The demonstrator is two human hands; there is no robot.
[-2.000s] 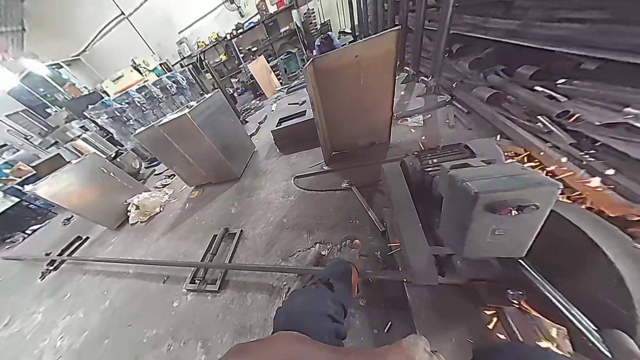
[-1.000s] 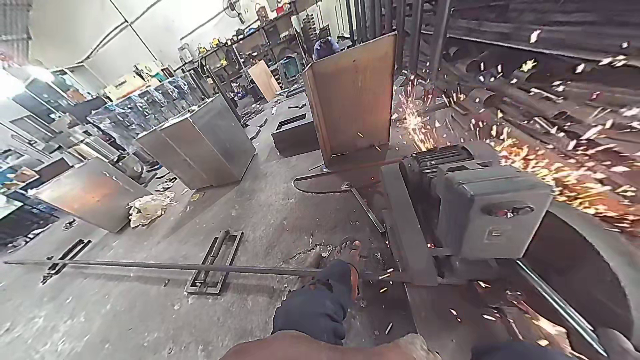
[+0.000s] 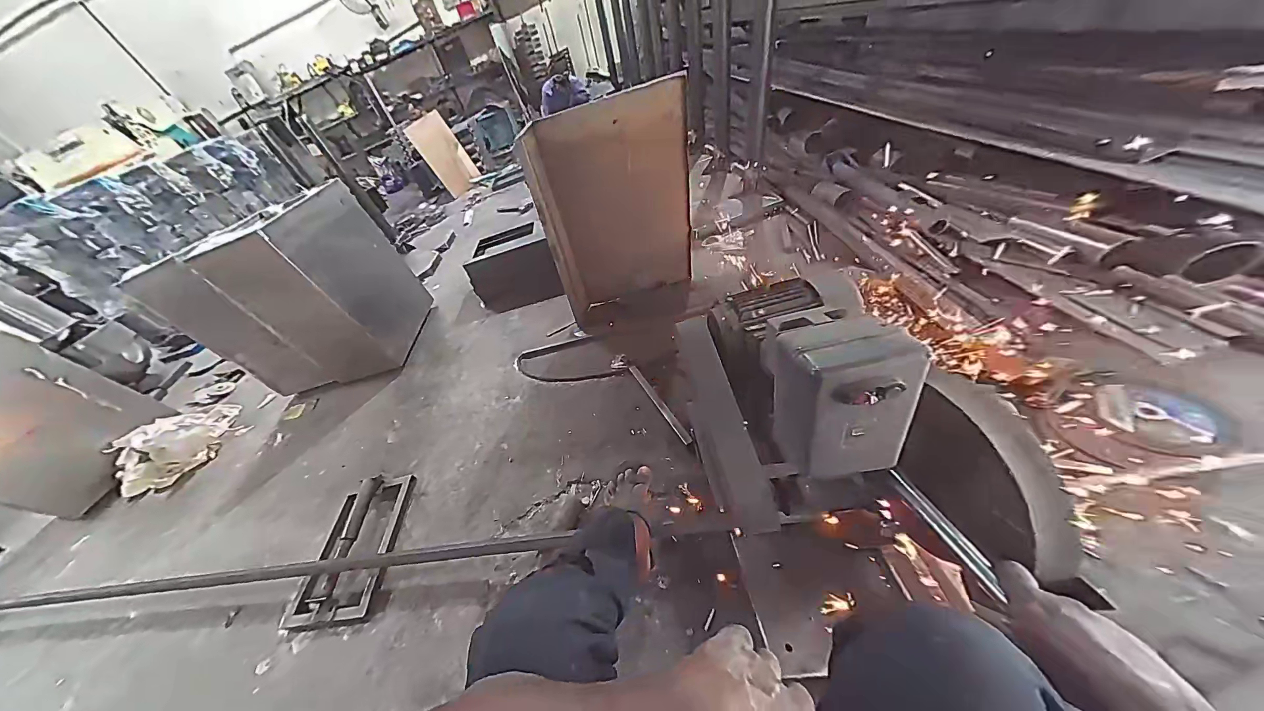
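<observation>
A cut-off saw with a grey switch box (image 3: 849, 395), a finned motor and a curved wheel guard (image 3: 1027, 474) stands low on the floor at right. My right hand (image 3: 1052, 617) appears closed around the lower end of its shiny metal handle bar (image 3: 948, 538). My left hand (image 3: 741, 671), fingers curled, is at the bottom edge beside the saw's flat base (image 3: 800, 592); whether it holds anything is hidden. A long thin metal bar (image 3: 444, 553) runs from the left across a roller stand (image 3: 351, 553) towards the saw, passing behind my knee. The cut itself is hidden.
Sparks (image 3: 948, 346) fly behind the saw towards piled metal pipes (image 3: 1066, 237). My bare foot (image 3: 632, 484) rests left of the saw. Beyond stand an upright brown sheet-metal piece (image 3: 612, 188), a dark metal box (image 3: 513, 267), large grey metal boxes (image 3: 306, 286) and a crumpled cloth-like heap (image 3: 168, 449).
Sparks grew from few to a wide spray, then became lower and denser behind the saw. Some now show over the base too. The view has shifted slightly to the right.
</observation>
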